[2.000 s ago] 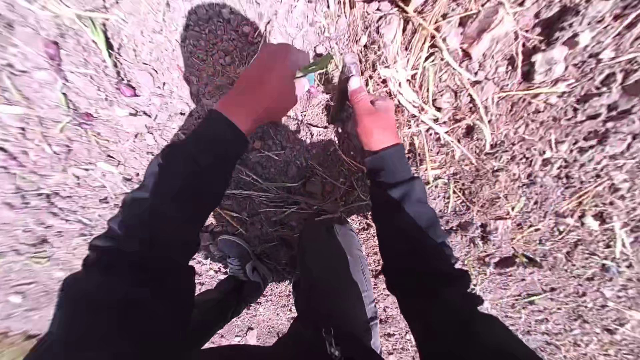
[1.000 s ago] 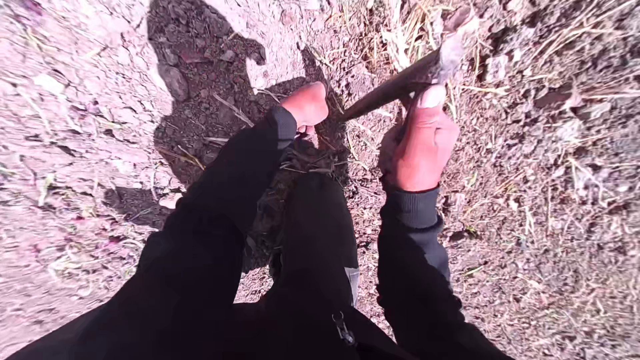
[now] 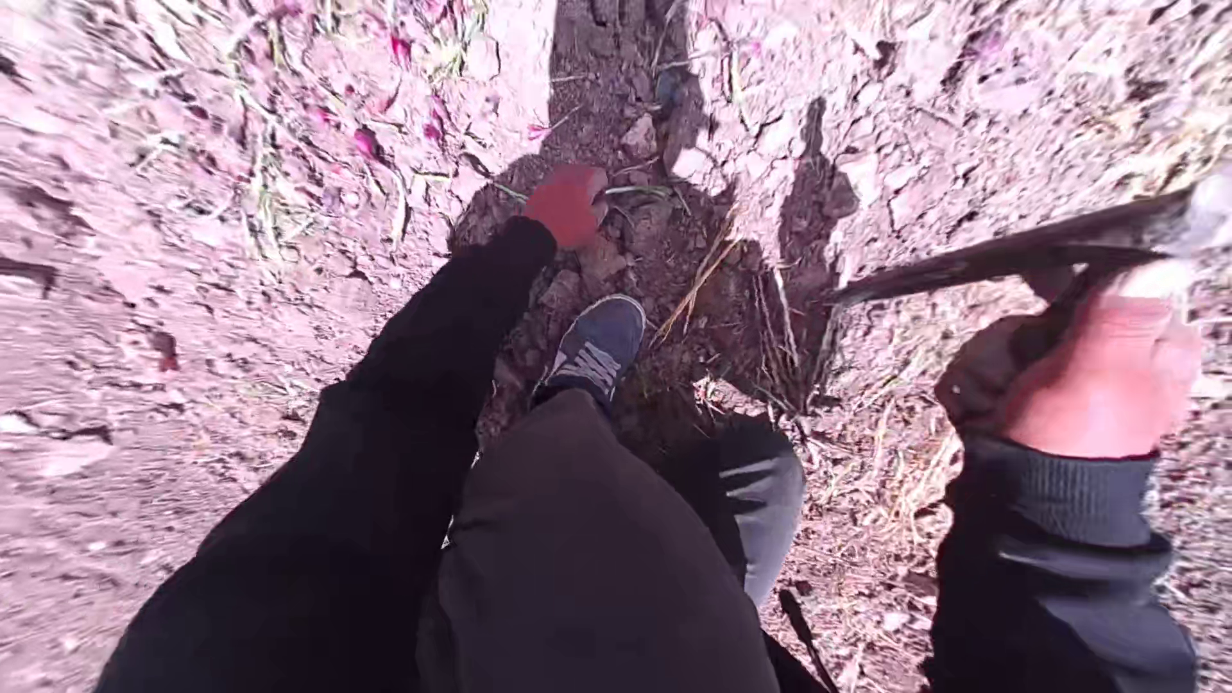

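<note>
My left hand (image 3: 570,205) is low over the shaded soil at upper centre, its fingers curled around a thin green plant stalk (image 3: 640,190) that sticks out on both sides. On the right, my right hand (image 3: 1097,371) grips a hand tool with a long dark blade or head (image 3: 1011,252), whose narrow tip points left above the ground. Its exact kind cannot be told, and the part in my palm is mostly hidden.
My shoe (image 3: 602,342) stands on the soil just below my left hand. Small purple-red onion bulbs (image 3: 366,142) with leaves lie at upper left. Dry stalks (image 3: 701,279) and clods lie right of the shoe.
The right hand has moved farther right, still with the tool. The left hand now has a green stalk in it, not visible there a second ago. The view has shifted largely.
</note>
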